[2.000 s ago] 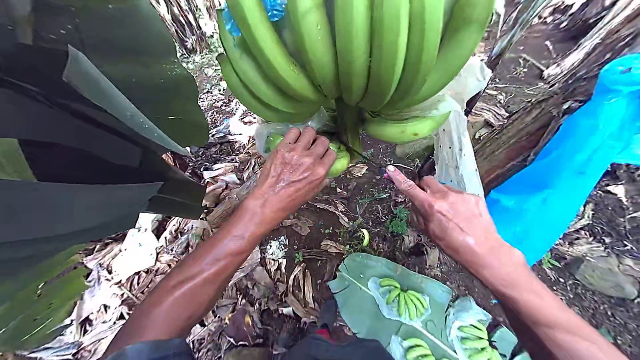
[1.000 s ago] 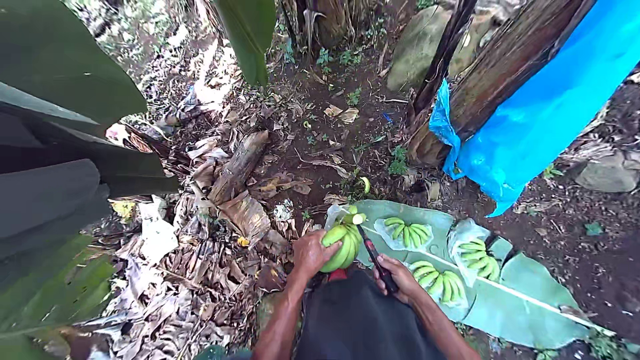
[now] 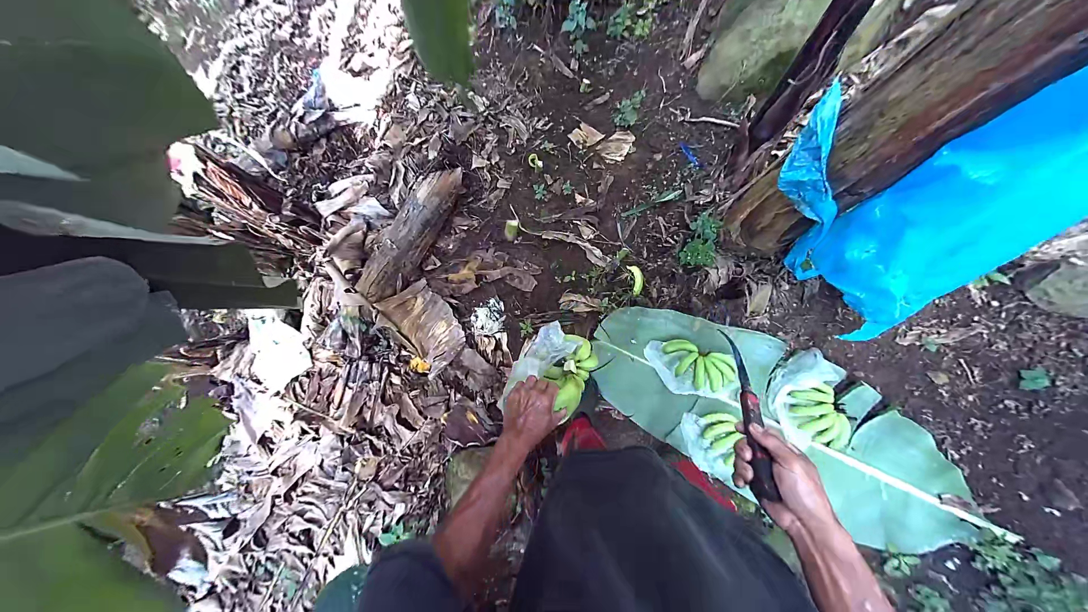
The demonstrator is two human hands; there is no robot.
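Observation:
My left hand [image 3: 531,412] grips a hand of green bananas [image 3: 571,382] with a clear plastic sheet [image 3: 544,350] around part of it, low over the leaf litter. In my right hand [image 3: 786,476] is a curved-blade knife [image 3: 755,421] with a red and black handle, its tip pointing away from me. Beneath the knife a large green banana leaf [image 3: 901,480] lies on the ground. On it rest several green banana hands in clear plastic: one at the upper left [image 3: 701,365], one at the right [image 3: 816,412] and one [image 3: 721,433] partly hidden by the knife and my right hand.
A banana trunk [image 3: 918,110] leans at the upper right beside blue plastic sheeting [image 3: 960,204]. Rocks [image 3: 756,51] lie behind it. A cut log [image 3: 412,234] sits in dry leaves to the left. Large hanging leaves [image 3: 93,110] fill the left edge. My red footwear [image 3: 582,435] shows below.
The view has tilted down from the hanging bunch. My left hand has moved the cut bananas left, away from the leaf's edge, and the knife has moved right, away from them.

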